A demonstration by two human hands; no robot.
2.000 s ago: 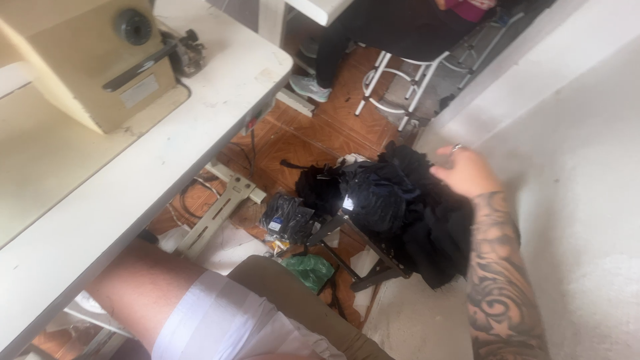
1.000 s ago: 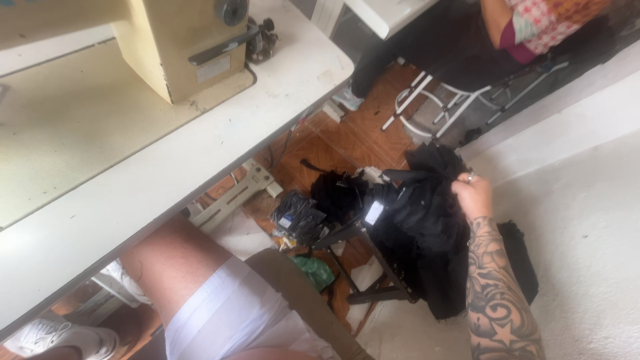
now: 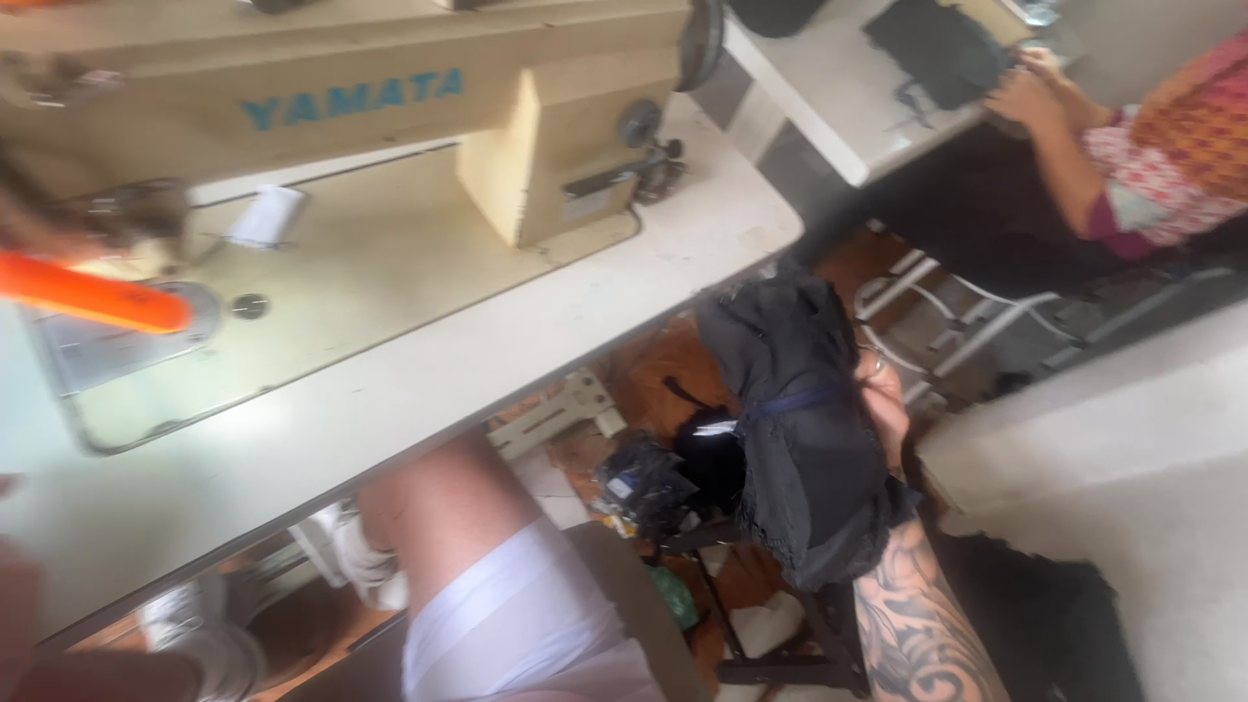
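My right hand [image 3: 882,400] grips a bundle of black cloth [image 3: 804,419] tied round with a dark blue strip, held up beside the table's front edge. At the far left edge a blurred bit of my left hand [image 3: 12,546] shows over the white table; its fingers cannot be made out. A beige Yamata sewing machine [image 3: 370,107] stands on the table [image 3: 468,375]. A blurred orange object [image 3: 97,292] lies across the view by its needle plate [image 3: 185,317]. A small white paper or label [image 3: 265,216] rests on the machine bed.
Below the bundle are a dark stool frame [image 3: 790,673], a black plastic bag [image 3: 639,483] and a green bag [image 3: 673,595]. More black cloth [image 3: 1038,614] lies at the lower right. A person [image 3: 1160,166] sits at another white table [image 3: 829,127], hands on dark cloth.
My right hand has lifted the black cloth bundle from the pile by the stool, up toward the table's edge. The view has swung left, bringing in more of the sewing machine.
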